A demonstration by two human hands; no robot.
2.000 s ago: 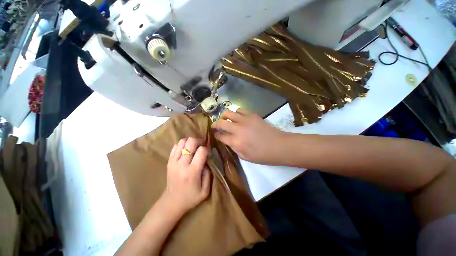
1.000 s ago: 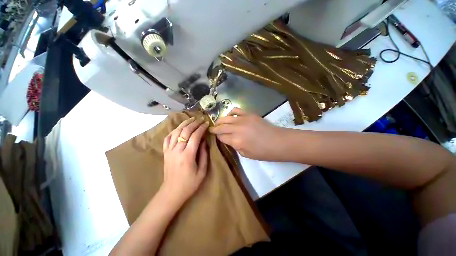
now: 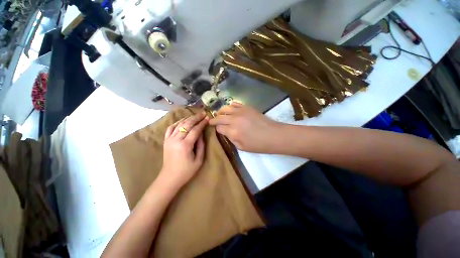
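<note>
A tan fabric panel lies on the white table, its top edge at the needle area of the sewing machine. A dark zipper strip runs along the panel's right edge, mostly hidden beneath it. My left hand lies on the panel, fingertips pressing it close to the presser foot. My right hand pinches the panel's edge and zipper just right of my left fingertips. The needle and the exact stitch point are hidden by the fingers and small machine parts.
A zipper pile fans over the machine bed on the right. A dark and red tool, a black cord and a yellow-green disc lie on the table at right. Brown cut pieces hang at left. Blue bins show below at right.
My left hand has moved up the panel to the needle area and flattened the fabric. The panel now covers more of the zipper. My right hand has stayed near the needle, shifting slightly.
</note>
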